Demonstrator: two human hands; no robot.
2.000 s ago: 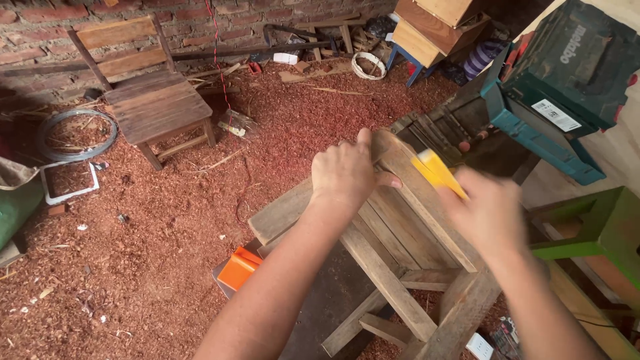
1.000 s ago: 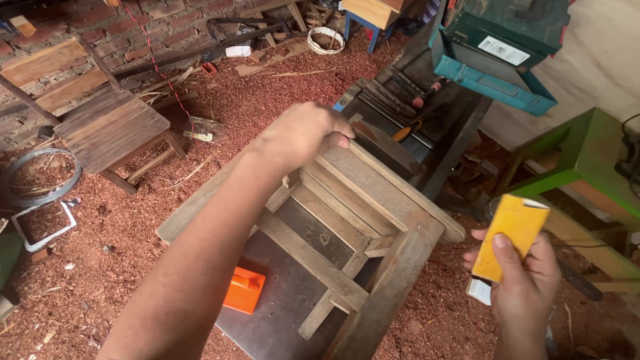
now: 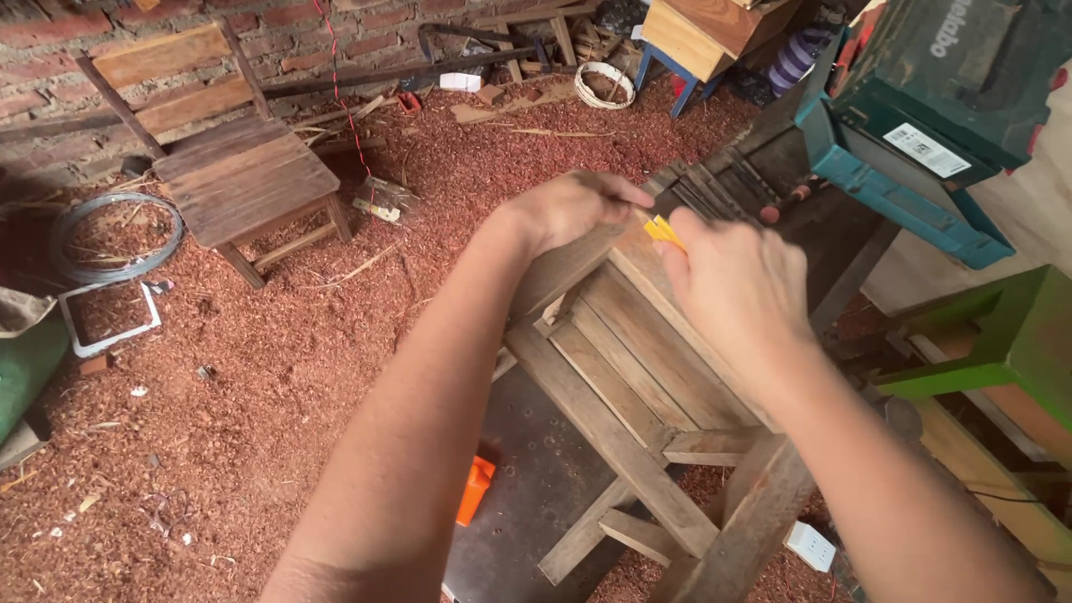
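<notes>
A small wooden chair or stool frame [image 3: 620, 435] lies tilted on a dark metal surface [image 3: 536, 427], its slats and crossbars showing. My left hand [image 3: 578, 209] rests at the frame's upper corner, fingers stretched toward its edge. Closed around a yellow object [image 3: 663, 233], my right hand [image 3: 737, 285] presses close to that same corner, near the left fingertips. Most of the yellow object is hidden by the hand, so its kind cannot be told. An orange plastic piece [image 3: 476, 491] lies on the metal surface, partly behind my left forearm.
Wood shavings [image 3: 318, 419] cover the floor. A wooden chair [image 3: 247, 176] and a wire coil [image 3: 117, 239] are at the left. A teal Metabo tool case [image 3: 913, 176] stands at the upper right, above a green stool [image 3: 997, 352]. A white socket block [image 3: 811, 546] lies low at right.
My right hand has come from beside the frame back to its upper corner with the yellow object. My left hand stays at that end of the frame.
</notes>
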